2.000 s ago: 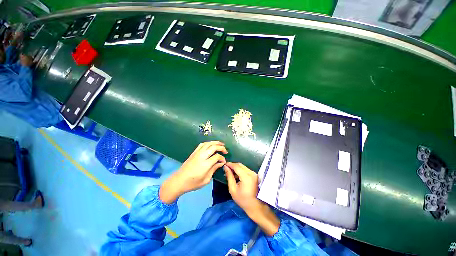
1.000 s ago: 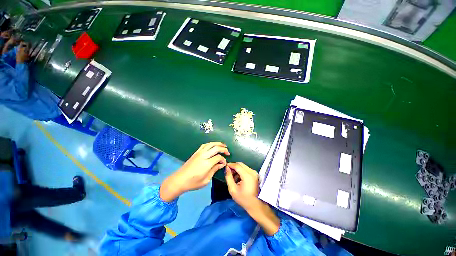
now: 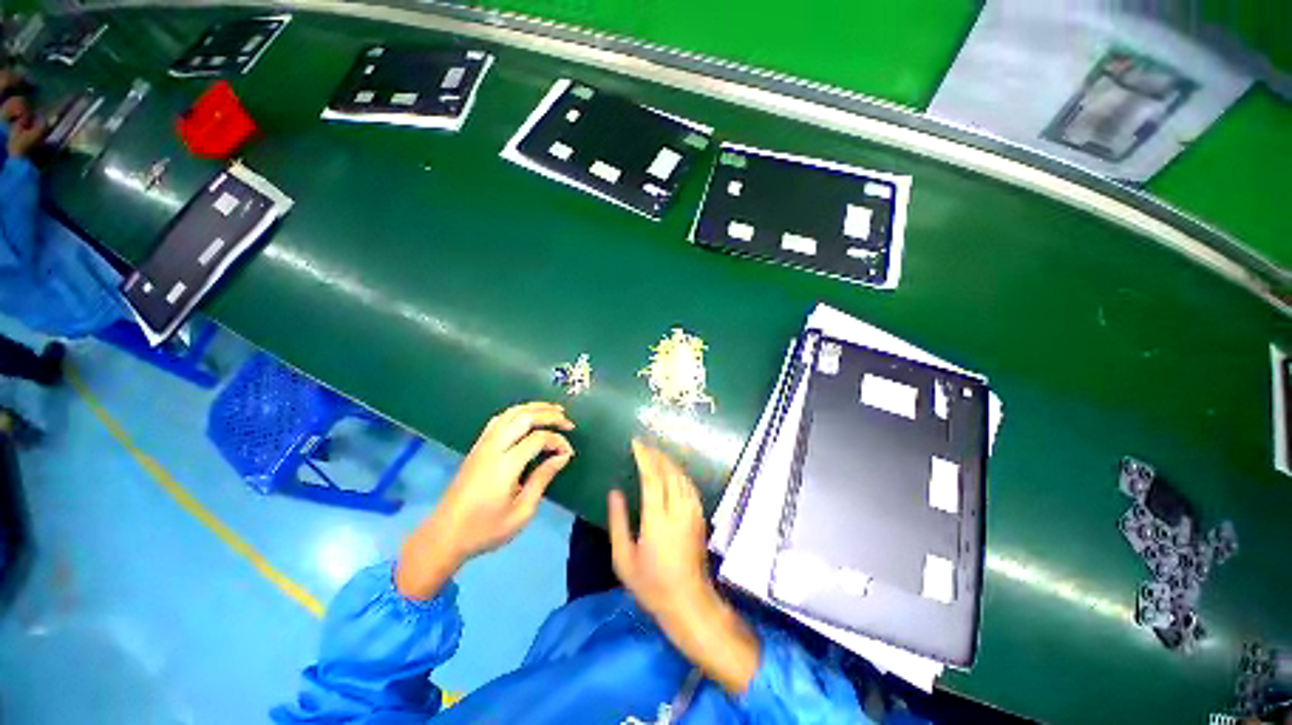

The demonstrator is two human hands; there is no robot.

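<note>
My left hand (image 3: 499, 479) is at the near edge of the belt, its thumb and index finger curled towards each other; I cannot tell whether a small part is between them. My right hand (image 3: 663, 531) is beside it, fingers apart, with nothing seen in it. A loose pile of small cream parts (image 3: 677, 371) lies just beyond my hands. A smaller pile of dark-and-cream parts (image 3: 574, 375) lies to its left. A black back cover (image 3: 886, 496) with white patches lies on white backing sheets (image 3: 758, 524) to the right of my right hand.
Several covers lie along the far side of the green belt (image 3: 468, 241), with another cover (image 3: 206, 252) at the left. A red box (image 3: 217, 122) is at the upper left. Camera trim pieces (image 3: 1173, 552) lie at the right. A person's blue sleeve (image 3: 50, 255) shows at far left.
My hands, together before, have moved apart, and my right fingers have opened. The covers on the far side have shifted right relative to the near cover. The view has tilted slightly.
</note>
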